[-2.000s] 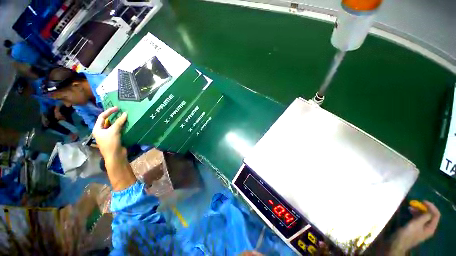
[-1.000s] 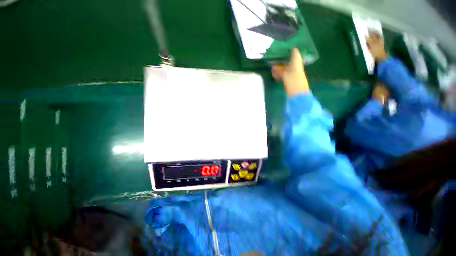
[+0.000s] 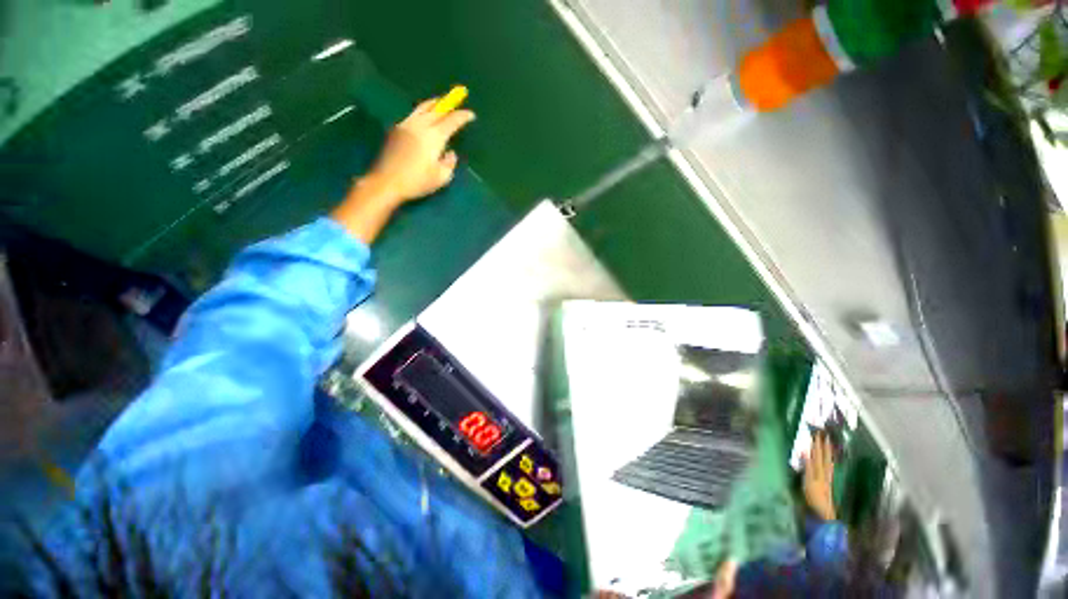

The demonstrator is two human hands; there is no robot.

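My left hand (image 3: pixel 416 155), with a yellow finger cot, is empty beside the stack of green boxes (image 3: pixel 228 123) with white lettering, at the upper left. The bench scale (image 3: pixel 521 310) is in the middle; its red display (image 3: pixel 478 429) shows 0.0. A retail box (image 3: pixel 656 433) with a laptop-like picture is tilted over the scale's right part and hides some of the pan. Fingertips of my right hand (image 3: pixel 725 579) hold its lower edge; the rest of that hand is out of the picture.
Another person's hand (image 3: pixel 820 474) touches a white and green box (image 3: pixel 817 410) at the right. The signal light (image 3: pixel 791 64) stands behind the scale on a thin pole. A pale wall panel (image 3: pixel 808 199) borders the green bench.
The view has turned. The box in my right hand has come from the right to the scale. My left hand, earlier on the stack and then out of view, shows again. The display went from -0.4 to 0.0.
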